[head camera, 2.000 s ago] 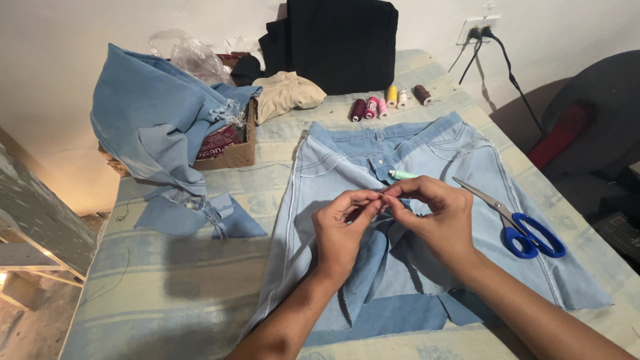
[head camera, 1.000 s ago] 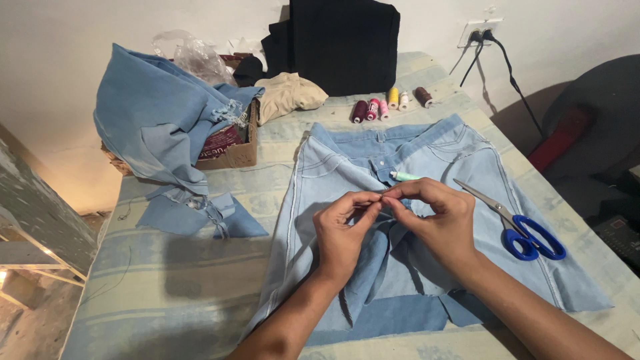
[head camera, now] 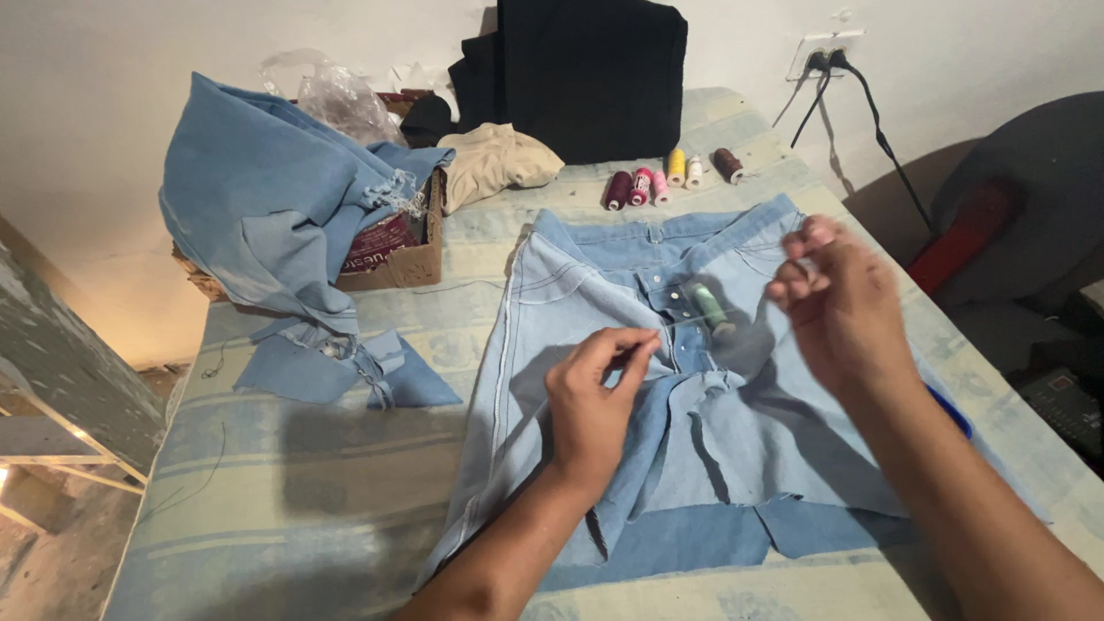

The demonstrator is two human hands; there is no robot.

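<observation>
Light blue denim shorts [head camera: 561, 336] lie spread on the table, their front buttons showing. Over them, my left hand [head camera: 599, 397] pinches something too small to make out between thumb and fingertips. A faint pale thread [head camera: 690, 322] runs from these fingertips toward the right. Blurred by motion, my right hand [head camera: 841, 302] is raised above the right side of the shorts with curled fingers; whether it holds anything cannot be told. A spool of light green thread [head camera: 709, 306] is near the buttons, between the hands. My right forearm mostly hides the scissors, leaving part of a blue handle [head camera: 951, 412] visible.
Several thread spools [head camera: 641, 186] stand near the back of the cloth-covered table [head camera: 259, 535]. Behind them is folded black fabric [head camera: 595, 82]. At left, a cardboard box [head camera: 414, 263] holds blue denim [head camera: 259, 172], with beige cloth [head camera: 496, 164] beside it. Plugged cords [head camera: 871, 112] hang on the wall.
My right hand has moved away from my left, up and to the right; earlier their fingertips met over the shorts. The scissors, fully seen before, are now mostly covered by my right arm.
</observation>
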